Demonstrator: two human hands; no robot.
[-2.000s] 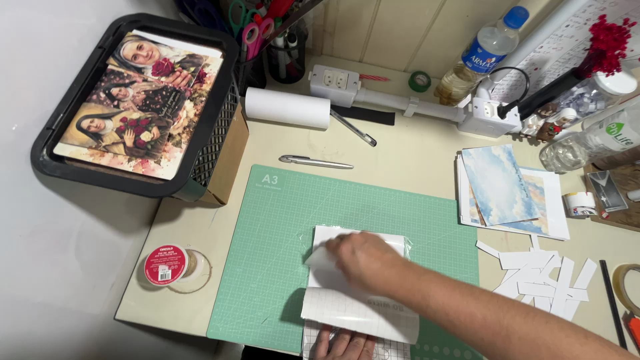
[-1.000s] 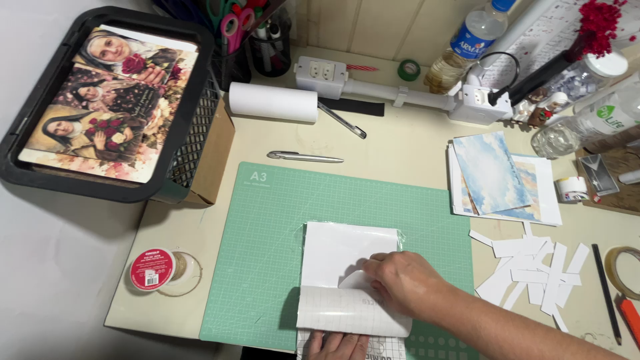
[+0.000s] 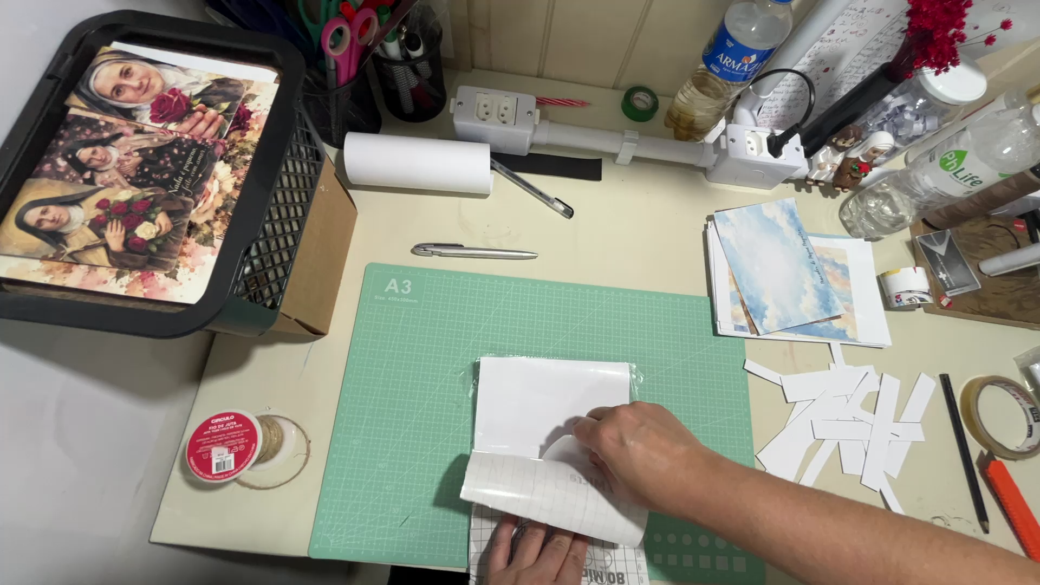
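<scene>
On the green A3 cutting mat [image 3: 406, 422] lies a white card [image 3: 536, 406] with clear adhesive film over its upper part. The film's edges stick out past the card at the top and right. A gridded backing paper [image 3: 544, 491] curls back across the card's lower part. My right hand [image 3: 642, 447] is closed at this fold, with its fingers pressed around a curved white piece of paper. Below the fold, my left hand [image 3: 540, 552] rests its fingers on the printed grid side of the backing.
Left are a jute twine spool [image 3: 223, 445] and a black basket [image 3: 280, 219] with prints. A silver pen [image 3: 475, 251] and paper roll [image 3: 418, 164] lie beyond the mat. Right are paper strips [image 3: 845, 418], sky-print cards [image 3: 780, 264], a pencil [image 3: 964, 451], tape [image 3: 1001, 414] and an orange cutter [image 3: 1011, 504].
My right hand has moved from the upper left of the card to the right side of the fold. More of the card's upper part shows now. My left hand has stayed at the lower edge.
</scene>
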